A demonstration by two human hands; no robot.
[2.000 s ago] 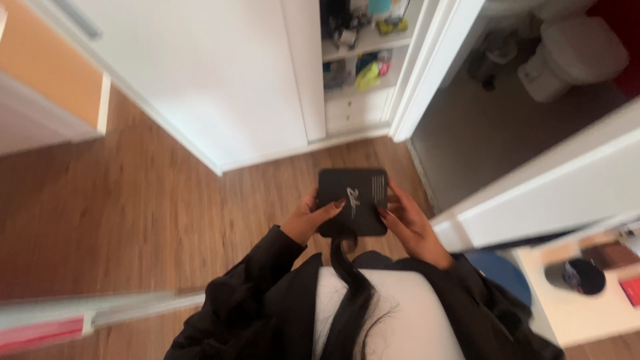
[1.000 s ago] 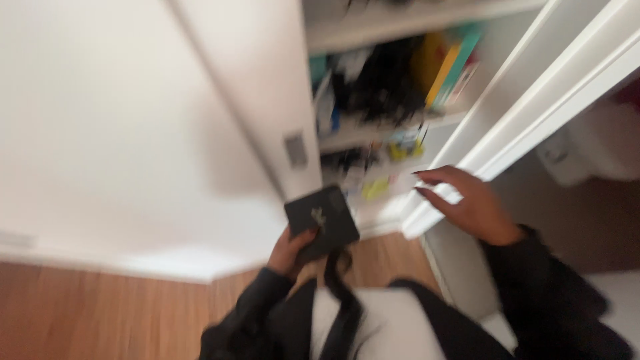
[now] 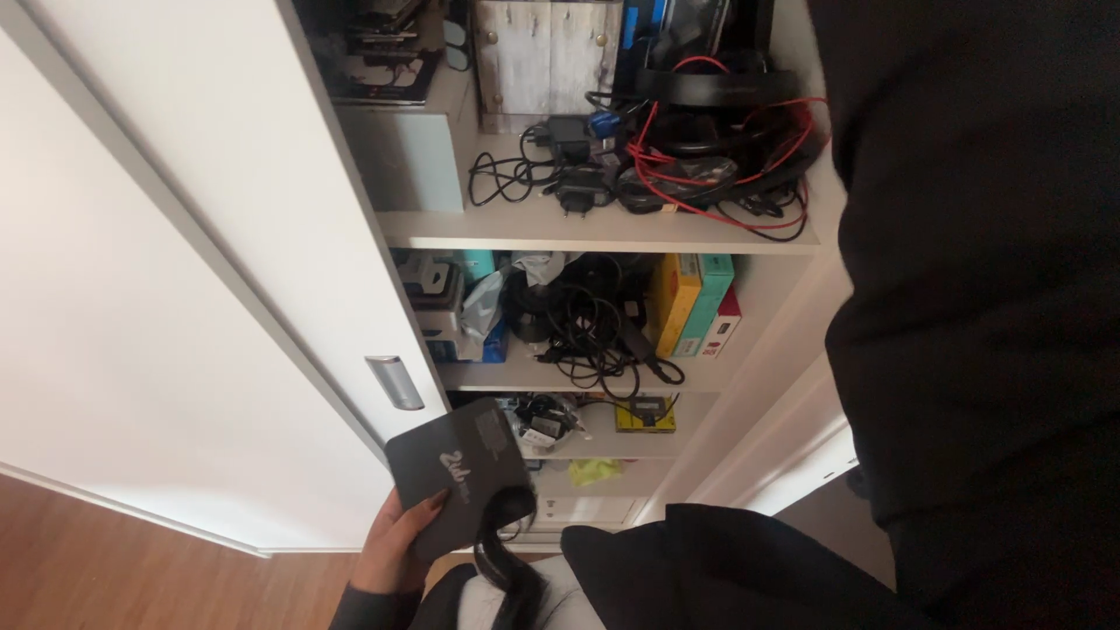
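My left hand [image 3: 398,538] holds a flat dark case with rounded corners [image 3: 455,472] by its lower left edge, the thumb on its face, which bears light writing. The case is in front of the cabinet's lower shelves, just below the metal recessed handle [image 3: 395,382] of the white sliding door. A lock of dark hair [image 3: 503,560] hangs over its lower right corner. My right hand is out of sight; the raised black sleeve [image 3: 980,262] of that arm fills the right side of the view.
Chargers [image 3: 582,188], red cable [image 3: 643,166] and headphones lie on the upper shelf [image 3: 604,229]. Below are tangled black cables [image 3: 595,332], a yellow box [image 3: 678,302] and a teal box [image 3: 710,302]. A white sliding door [image 3: 219,262] covers the left; wood floor [image 3: 114,560] shows at lower left.
Both hands were on the case two seconds ago; the right hand let go and its arm has risen. The left hand still holds the case. The view has moved closer to the open shelves.
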